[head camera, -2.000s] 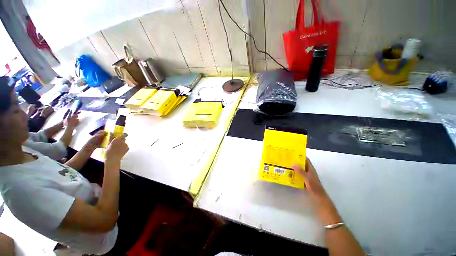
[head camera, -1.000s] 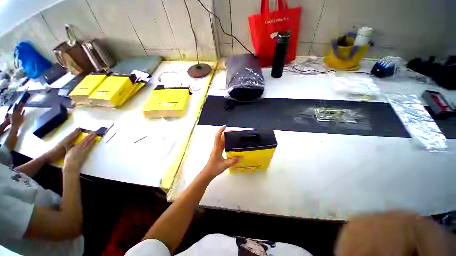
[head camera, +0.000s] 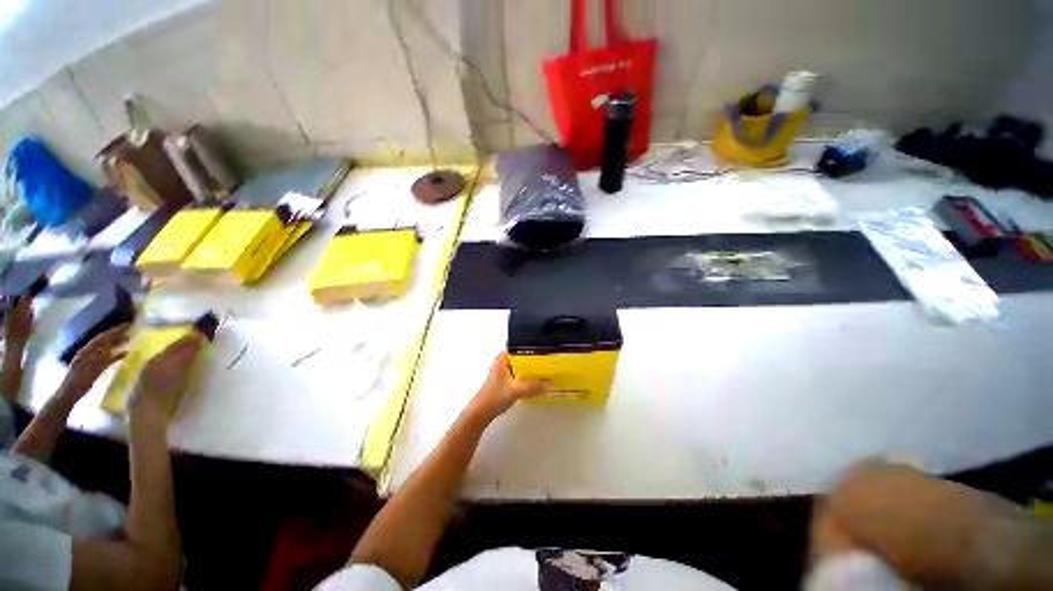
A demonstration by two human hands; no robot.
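Observation:
A yellow retail box with a black top stands on the white table in front of me. Its black top shows a raised curved tab or slot. My left hand is on the lower left side of the box, thumb across the yellow front, and grips it. My right hand is a large blurred shape at the lower right, away from the box, and its fingers cannot be made out.
A black mat strip lies behind the box. A plastic-wrapped dark bundle and a black flask stand further back. Yellow tape marks the table joint. At left, a neighbour's hands hold a yellow carton. Clear plastic lies right.
The box has gone from showing its printed back to standing with its black top up. My left hand took hold of it; my right hand left it and moved to the lower right.

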